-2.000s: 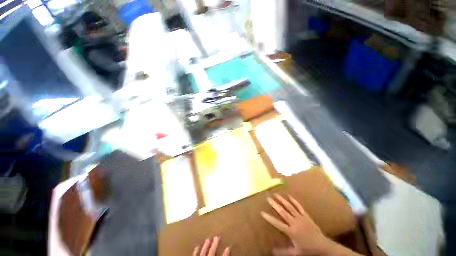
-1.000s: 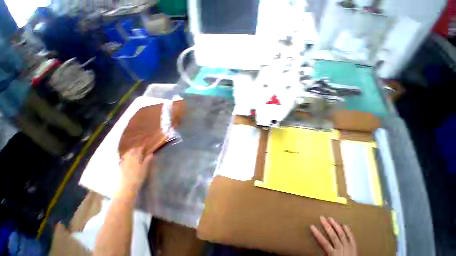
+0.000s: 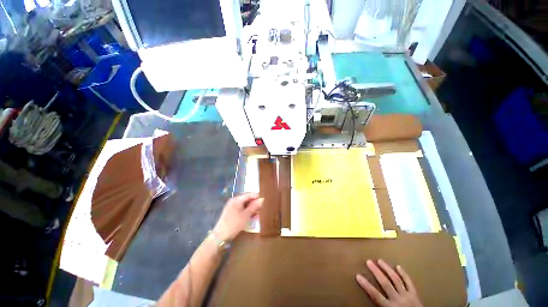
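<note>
A large tan-brown fabric panel (image 3: pixel 336 264) lies in front of the template and its yellow flap (image 3: pixel 336 195). A narrow reddish-brown strip (image 3: pixel 269 198) lies lengthwise left of the flap, over part of the white side strip. My left hand (image 3: pixel 239 217) has its fingertips pinched at the strip's left edge. My right hand (image 3: pixel 390 286) lies on the panel, fingers spread and holding nothing. It is cut off by the bottom edge. A fanned stack of reddish-brown pieces (image 3: pixel 123 192) lies on white card at the left.
The sewing machine head (image 3: pixel 279 117) stands just behind the template. The clamp with black cables (image 3: pixel 342 123) is right of it. A control screen (image 3: pixel 177 21) stands at the back left. The grey table (image 3: pixel 186 198) extends to both sides. Blue bins (image 3: pixel 114 81) stand beyond it.
My left hand has moved right from the fanned stack to the template, with a reddish-brown strip now at its fingers. My right hand still rests on the panel. The view has turned right.
</note>
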